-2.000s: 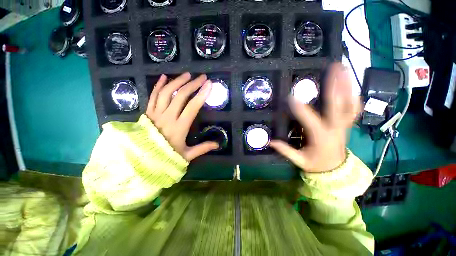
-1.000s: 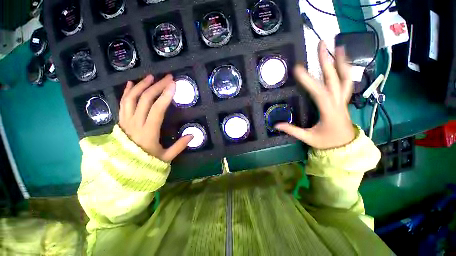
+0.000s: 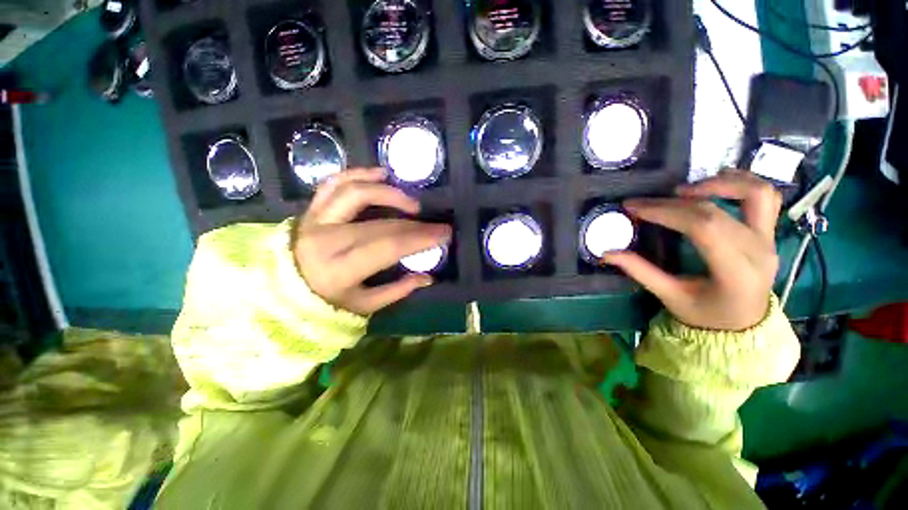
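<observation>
A black foam tray (image 3: 463,129) holds round smartwatch units in square pockets. My left hand (image 3: 358,239) lies over the front-row unit (image 3: 423,261), its fingers and thumb at that unit's rim and partly hiding its white screen. My right hand (image 3: 722,249) has thumb and a finger at opposite sides of the rim of the front-right unit (image 3: 608,234), which is lit white. The unit between them (image 3: 514,241) is lit white and untouched. Behind, two units (image 3: 412,151) are white and others are glossy; farther ones show small red text.
Loose round units (image 3: 108,70) lie beyond the tray's left side. At right are a white sheet (image 3: 719,110), a black adapter (image 3: 787,108), a power strip (image 3: 864,85) and cables (image 3: 836,189). A red object (image 3: 881,324) is at the far right edge. Yellow-green fabric (image 3: 70,418) shows at lower left.
The tilted view has levelled again. The front-right unit went from dark to white. Both hands, spread before, have drawn their fingers in around the rims of the outer front units.
</observation>
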